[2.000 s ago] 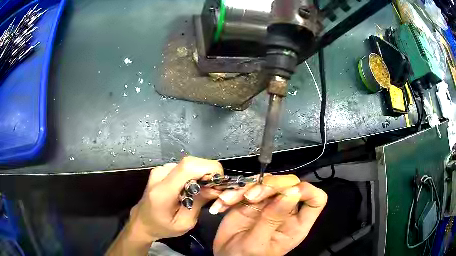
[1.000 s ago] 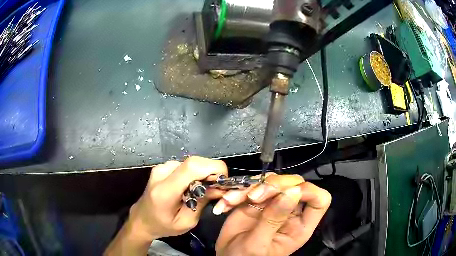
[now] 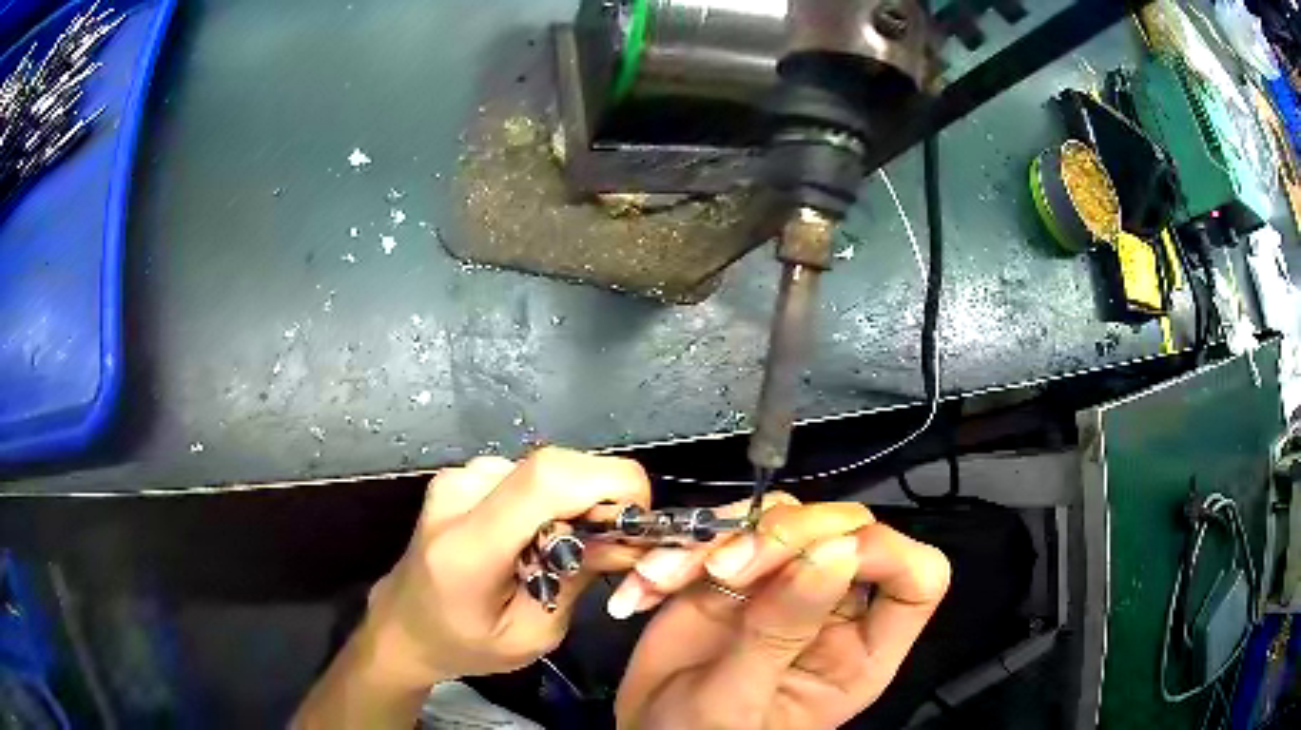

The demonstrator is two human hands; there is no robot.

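Observation:
My left hand point(image 3: 492, 571) is closed around several silver-and-black plug connectors point(image 3: 565, 552). Some point down to the left and others lie in a row towards the right. My right hand point(image 3: 799, 599) pinches a fine strand of solder wire point(image 3: 809, 542), with its fingertips close beside the end of the connector row. The soldering iron point(image 3: 783, 357) hangs down over the bench edge. Its dark tip is at the right end of the row, by my right fingertips. Whether it touches metal is too small to tell.
A solder spool point(image 3: 699, 50) and its stand base point(image 3: 571, 235) are behind the iron. A blue tray point(image 3: 107, 342) with cables is at left. A black cord point(image 3: 932, 271) crosses the bench. A tin of golden wire wool point(image 3: 1082, 197) and a yellow block point(image 3: 1141, 274) are at right.
Both hands have shifted slightly right since the earliest frame, still holding the connectors and the solder wire. The view has shifted slightly, and the iron appears a little further right.

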